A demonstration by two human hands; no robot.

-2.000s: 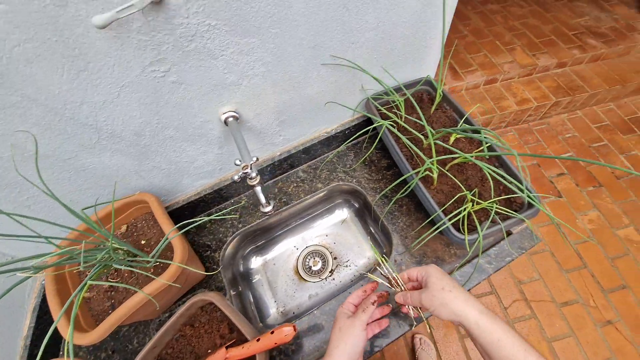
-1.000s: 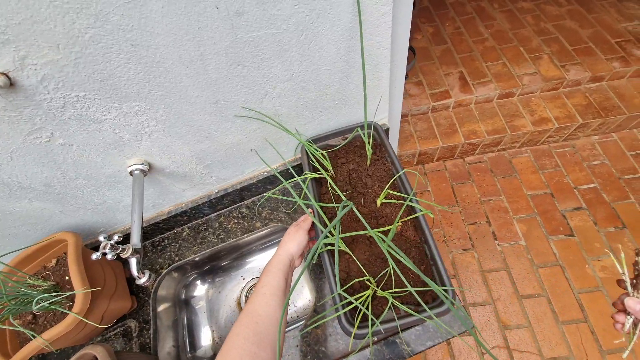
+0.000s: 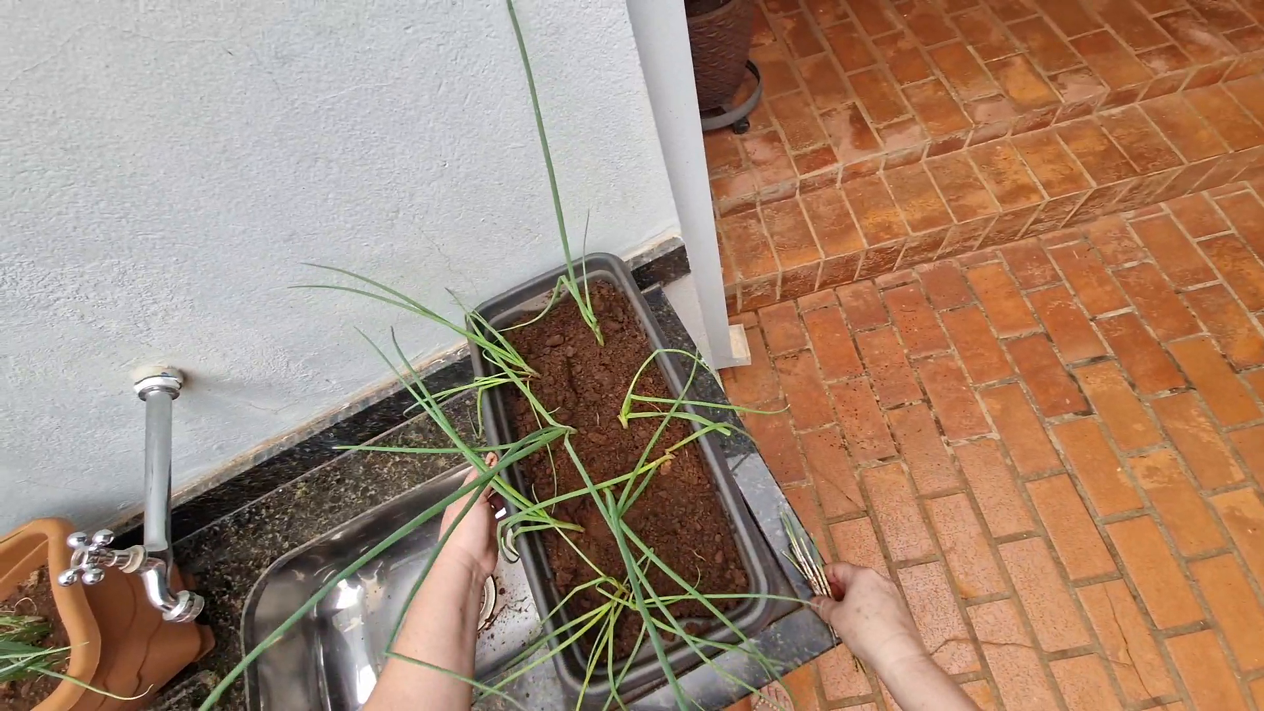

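A dark grey rectangular planter [image 3: 758, 553] filled with brown soil and several green onion plants [image 3: 617, 592] stands at the counter's right end, partly over the steel sink. At its left wall is my left hand [image 3: 472, 523], its fingertips against the side near the rim and partly hidden by leaves. My right hand [image 3: 869, 610], just right of the planter's lower right side, holds a small bunch of cut stalks [image 3: 808, 561] with pale and green parts. Long leaves spread over both sides of the planter.
The stainless steel sink [image 3: 336, 602] lies left of the planter. A chrome tap [image 3: 158, 494] comes out of the white wall, beside a terracotta-coloured planter [image 3: 128, 632]. Right of the counter are brick paving [image 3: 1037, 474], a brick step and a dark pot [image 3: 721, 49].
The planter has moved left, partly over the sink, with my left hand at its side. My right hand has come in from the far right edge, still holding the stalks.
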